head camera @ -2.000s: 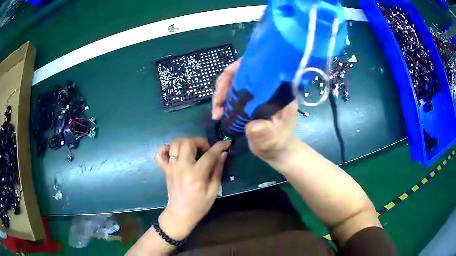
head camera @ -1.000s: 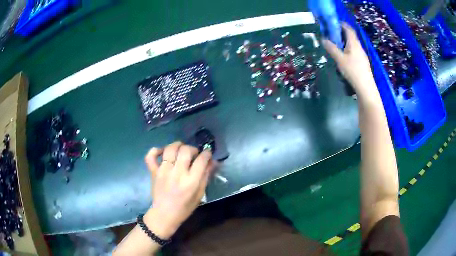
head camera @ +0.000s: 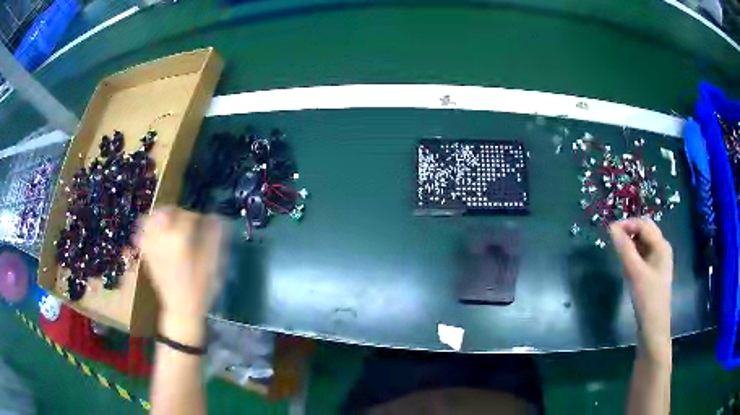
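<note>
My left hand (head camera: 182,255) is blurred over the right wall of the cardboard box (head camera: 208,89); whether it holds anything cannot be told. My right hand (head camera: 647,251) is at the front edge of the heap of wired circuit boards (head camera: 621,182), thumb and forefinger close together; I cannot see clearly if they grip one. The black housings (head camera: 255,182) lie in a loose pile right of the box, some with red wires. The screw tray (head camera: 472,177) is partly filled with silver screws. The dark work pad (head camera: 489,266) lies below it with no housing on it.
Many dark wired assemblies (head camera: 109,207) lie in the cardboard box. The blue electric screwdriver (head camera: 699,166) rests at the right beside the blue bin (head camera: 726,308). A white scrap (head camera: 450,336) lies at the bench's front edge. A white strip (head camera: 324,99) runs behind the bench.
My left hand has left the work pad and moved left to the box. My right hand has let go of the screwdriver and come to the circuit board heap. The view has shifted left.
</note>
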